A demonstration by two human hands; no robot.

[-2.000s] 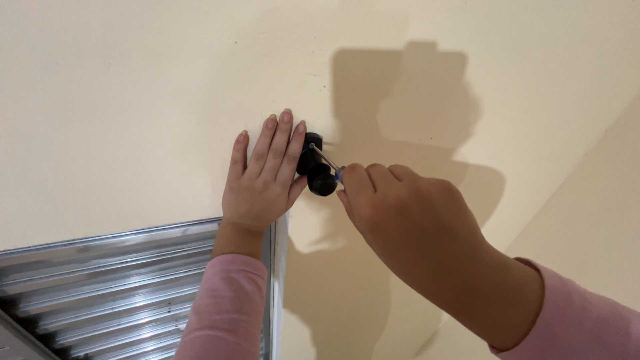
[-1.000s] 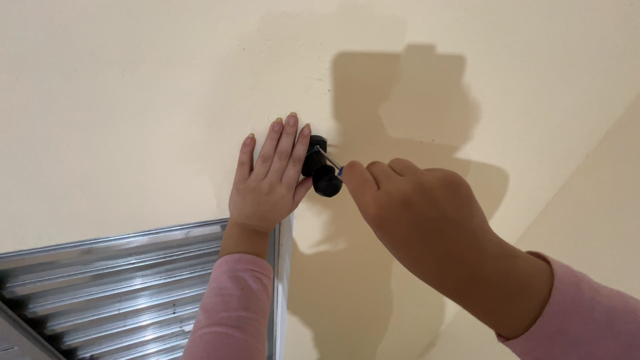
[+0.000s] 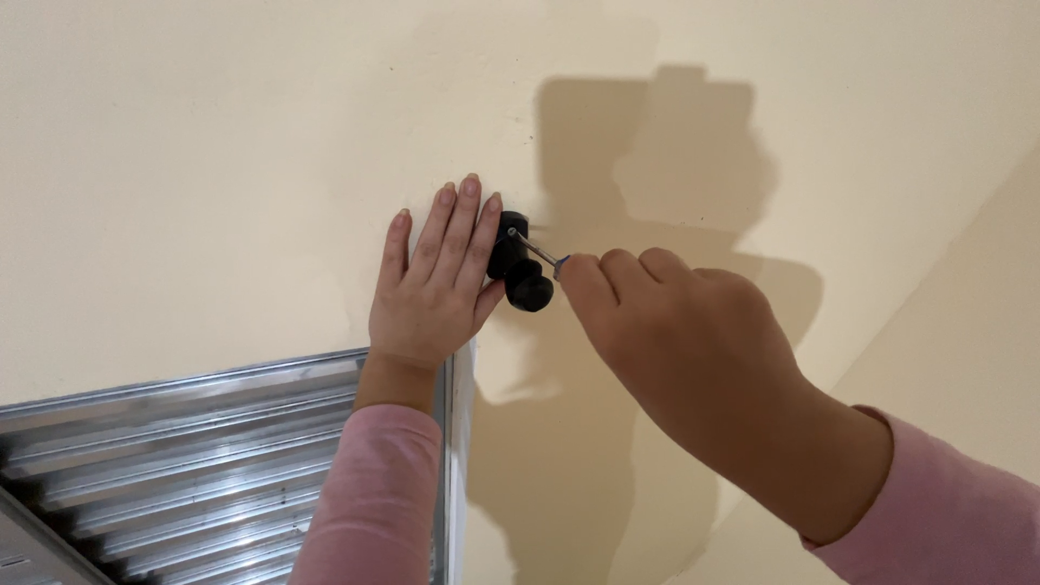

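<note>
A black wall hook or bracket with a round knob [image 3: 530,292] sits against the cream wall. A small screw [image 3: 513,232] shows in its upper part. My left hand [image 3: 439,276] lies flat on the wall just left of the bracket, its index finger and thumb against the black side. My right hand [image 3: 682,341] is closed around the handle of a screwdriver [image 3: 538,251]. Only the metal shaft and a bit of the blue, clear handle show; its tip meets the screw from the lower right. The rest of the handle is hidden in my fist.
Below and left of the bracket is a metal louvred panel [image 3: 203,471] in a metal frame, beneath my left forearm. Shadows of my arms and head fall on the wall [image 3: 203,162]. A wall corner or edge runs diagonally at the right.
</note>
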